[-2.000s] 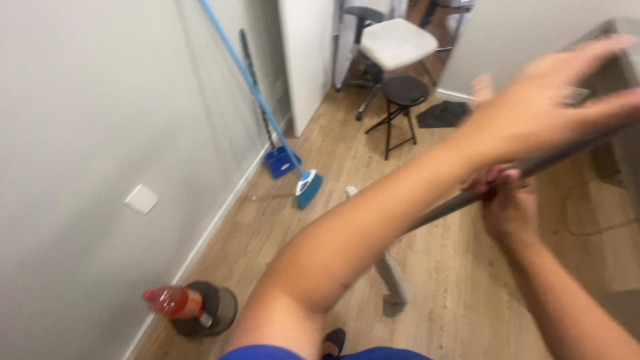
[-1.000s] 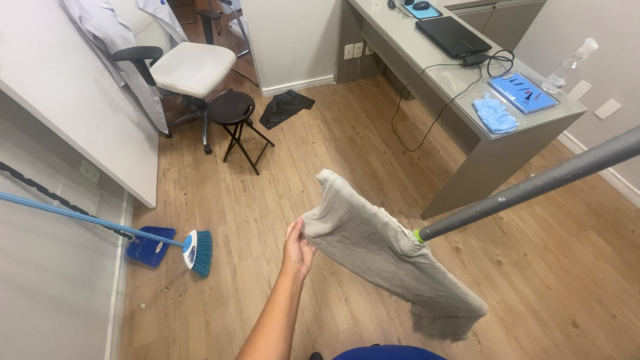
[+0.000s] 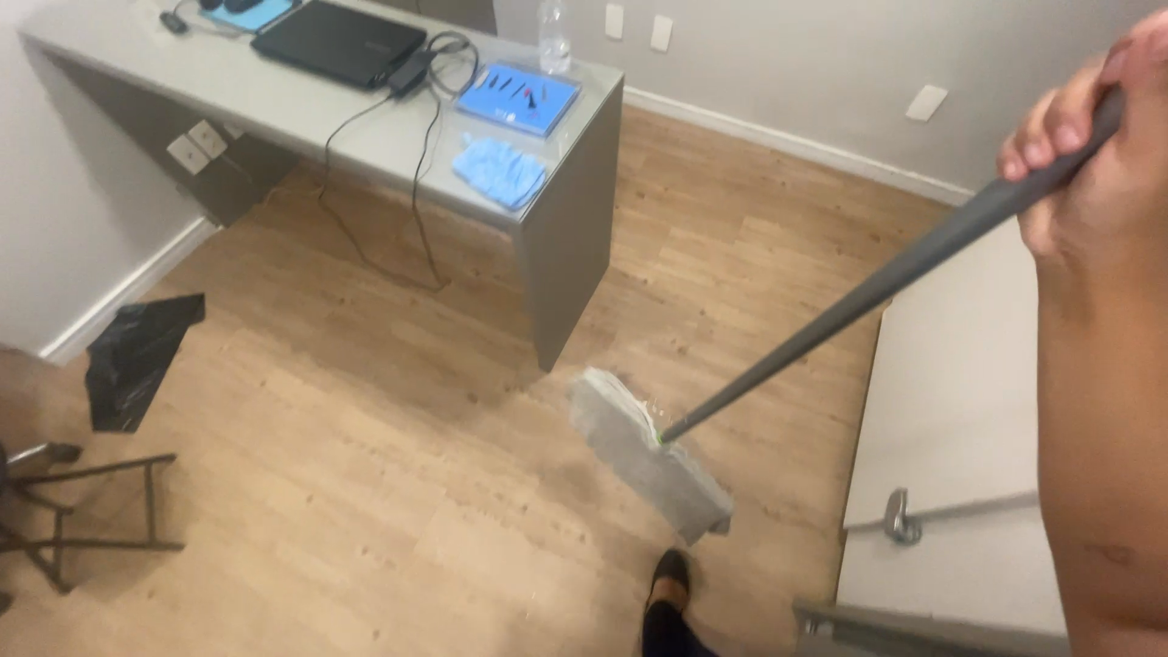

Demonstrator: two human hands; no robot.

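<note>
My right hand (image 3: 1086, 146), at the upper right edge, is closed around the grey pole (image 3: 876, 287) of a floor mop or squeegee. From my fist the pole slants down and left to a head wrapped in a grey cloth (image 3: 643, 447), with a bit of green at the joint. That wrapped head lies on the wood-look floor, just past my dark shoe (image 3: 672, 570) and near the lower corner of the desk's side panel (image 3: 570, 228). The head's own frame is hidden under the cloth. My left hand is out of view.
On the grey desk (image 3: 301, 87) are a black laptop (image 3: 339, 41), a blue booklet (image 3: 518, 96), light blue gloves (image 3: 500, 171) and a clear bottle (image 3: 554, 38); cables hang below. Black plastic (image 3: 141, 360) and a folding stool's legs (image 3: 91, 511) are left, a white door (image 3: 949, 411) right.
My left hand, at the cloth one second ago, has left the view. The cloth-wrapped head, held up then, is down on the floor. The view has turned right.
</note>
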